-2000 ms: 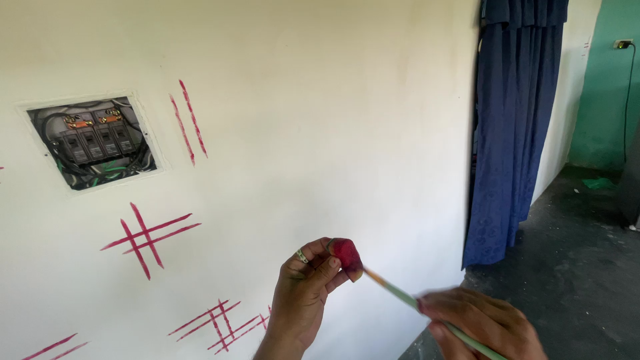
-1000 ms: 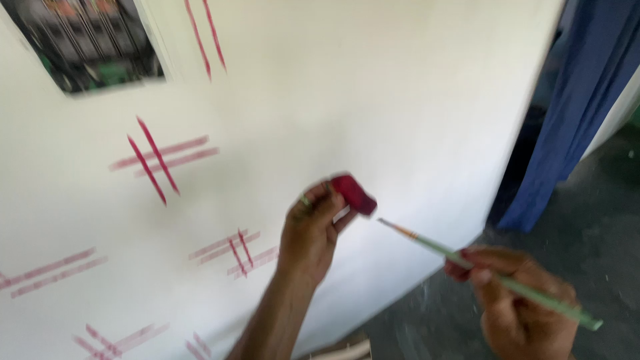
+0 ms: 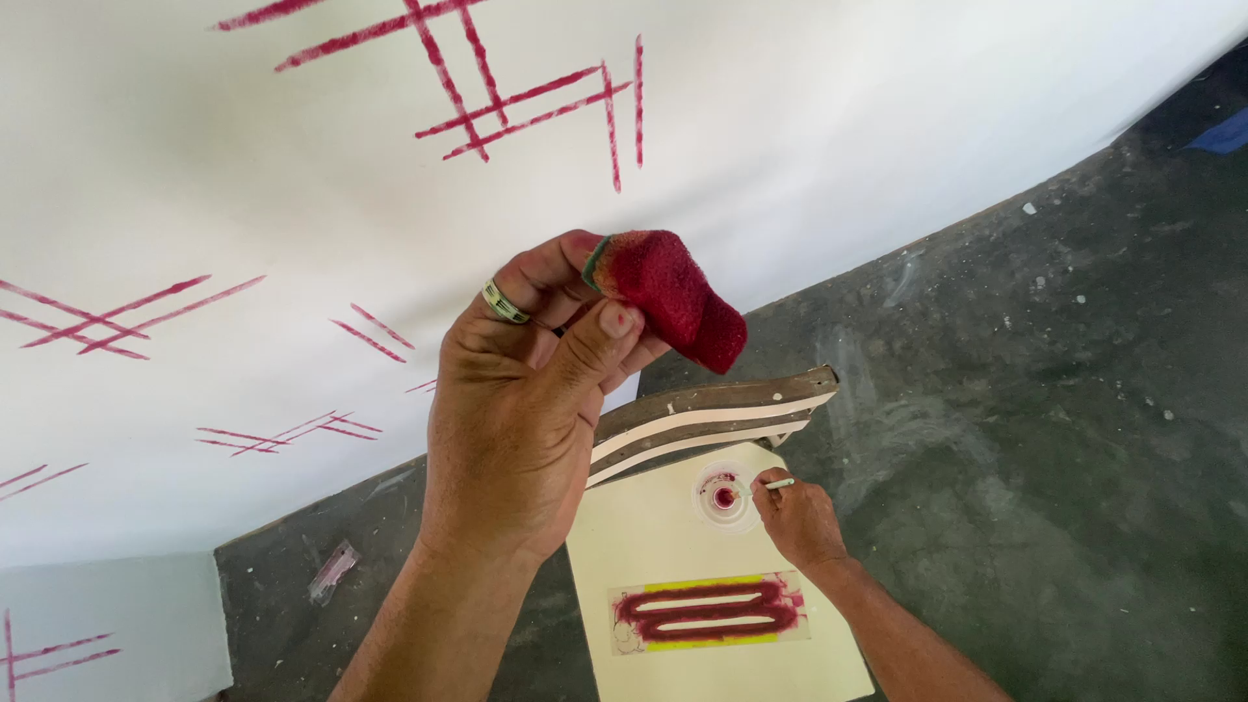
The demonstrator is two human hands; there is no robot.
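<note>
My left hand (image 3: 526, 419), with a ring on one finger, holds up a red-stained sponge (image 3: 673, 292) that has a green edge by the fingertips. Lower down, my right hand (image 3: 801, 519) grips a thin paintbrush (image 3: 777, 485) with a pale green handle. Its tip is at the red paint (image 3: 724, 498) in a small clear plastic container (image 3: 706, 515), which stands on a cream-coloured chair seat (image 3: 634, 536). On the same seat lies a stencil (image 3: 710, 614) with two long slots, smeared with dark red paint and edged in yellow.
Crossed red painted stripes (image 3: 526, 107) mark the white wall (image 3: 292, 195) in front of me. A curved wooden chair back (image 3: 712, 400) rises between wall and seat. On the dark concrete floor (image 3: 1024, 439), a small clear plastic piece (image 3: 334, 572) lies at the left.
My right hand has brought the paintbrush away from the sponge, down to the paint container. My left hand still holds the sponge. The view has tilted down towards the chair and floor.
</note>
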